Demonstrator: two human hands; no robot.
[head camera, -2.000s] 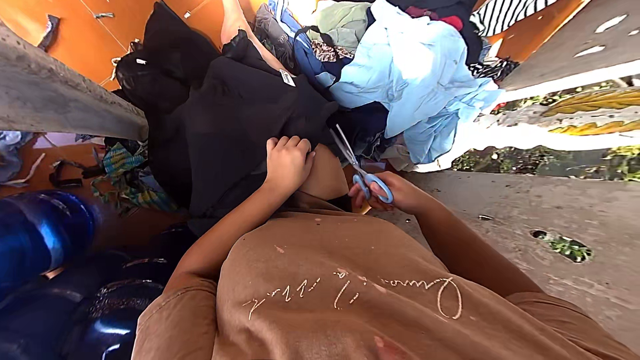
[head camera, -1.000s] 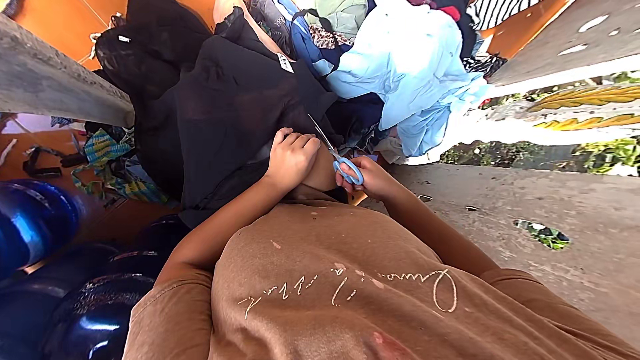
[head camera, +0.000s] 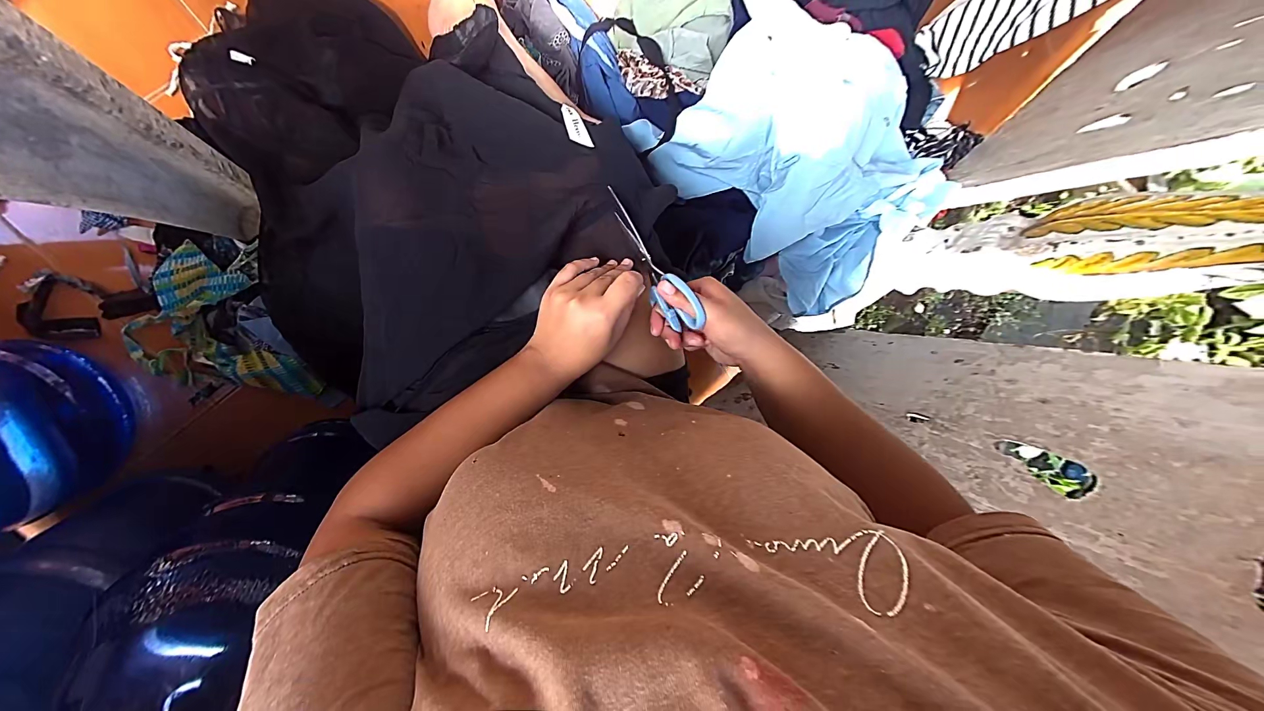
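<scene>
Sheer black fabric (head camera: 454, 217) lies spread over my lap, with a white tag (head camera: 576, 126) near its upper edge. My left hand (head camera: 590, 308) rests on the fabric's right edge, fingers bent; whether they pinch the cloth is hidden. In my right hand (head camera: 706, 321) is a pair of scissors with light blue handles (head camera: 679, 302), the fingers around the handle loops. The blades point up and to the left, over the dark cloth just right of my left hand, and look nearly closed.
Light blue cloth (head camera: 810, 148) and other garments are heaped beyond my lap. Blue plastic bottles (head camera: 59, 434) stand at the lower left, near plaid scraps (head camera: 197, 286). A grey post (head camera: 118, 128) is at the left, and a concrete ledge (head camera: 948, 395) runs along the right.
The scissors, held wider apart two seconds ago, now have their blades nearly together. My right hand has come closer to my left hand.
</scene>
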